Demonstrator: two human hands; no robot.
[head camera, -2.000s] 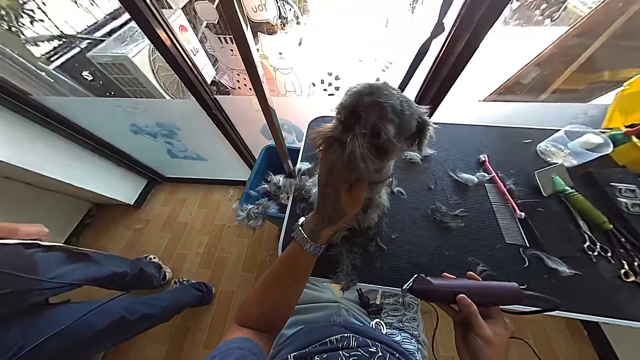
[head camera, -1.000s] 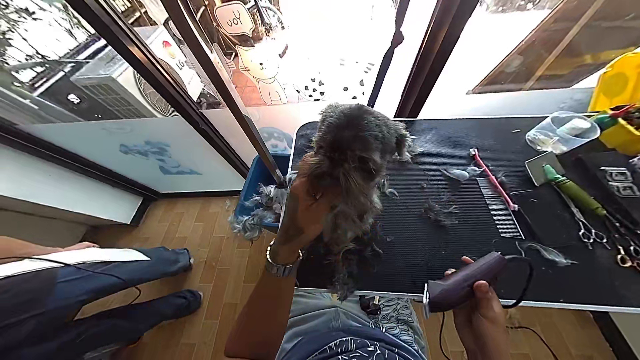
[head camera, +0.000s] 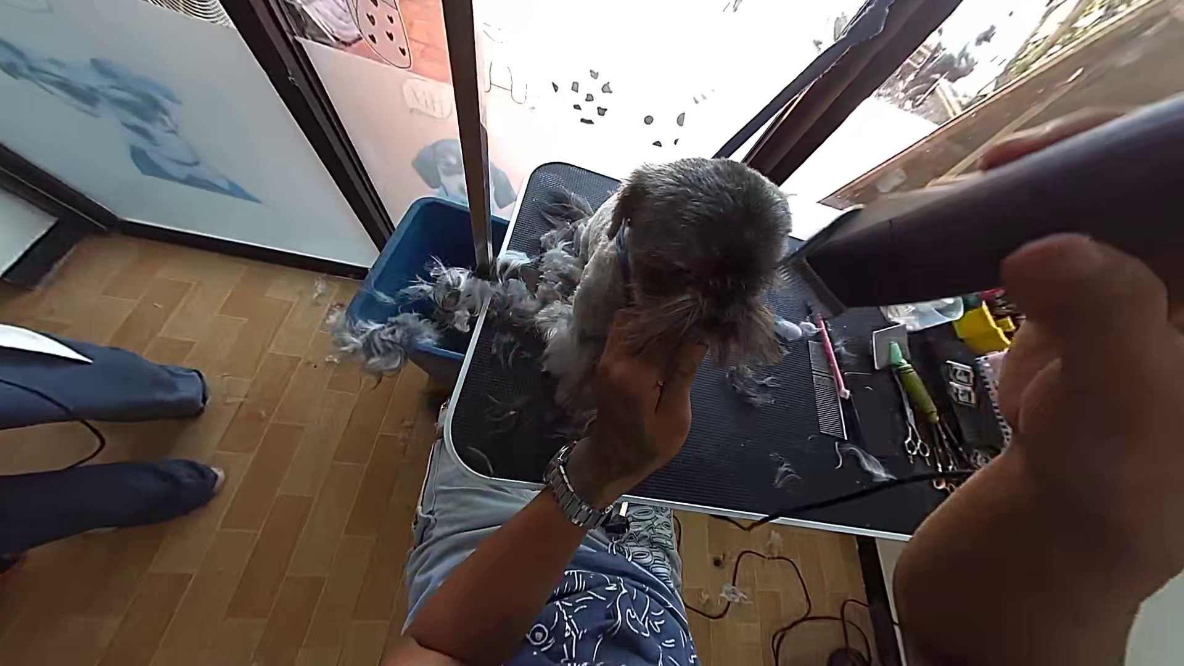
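A grey dog (head camera: 708, 222) with a shaggy muzzle is on the black grooming table (head camera: 703, 462). My left hand (head camera: 643, 398), a metal watch on its wrist, holds the dog by the muzzle and chin from below. Close to the camera on the right, my right hand (head camera: 1082, 342) grips a dark purple hair clipper (head camera: 999, 203). The clipper's blade end points left, towards the side of the dog's head; whether it touches the fur I cannot tell. Clumps of cut fur (head camera: 555, 268) lie behind and beside the dog.
A blue bin (head camera: 416, 240) holding fur stands against the table's left edge, by a metal post (head camera: 472, 139). Right of the dog lie a metal comb (head camera: 826, 388), a pink-handled tool (head camera: 832, 356), a green-handled slicker brush (head camera: 911, 384) and scissors (head camera: 914, 439). A person's legs (head camera: 102, 384) are at left.
My right hand has raised the clipper from the table's front edge to beside the dog's head, nearer the camera. The dog's muzzle, held in my left hand, now points more to the right.
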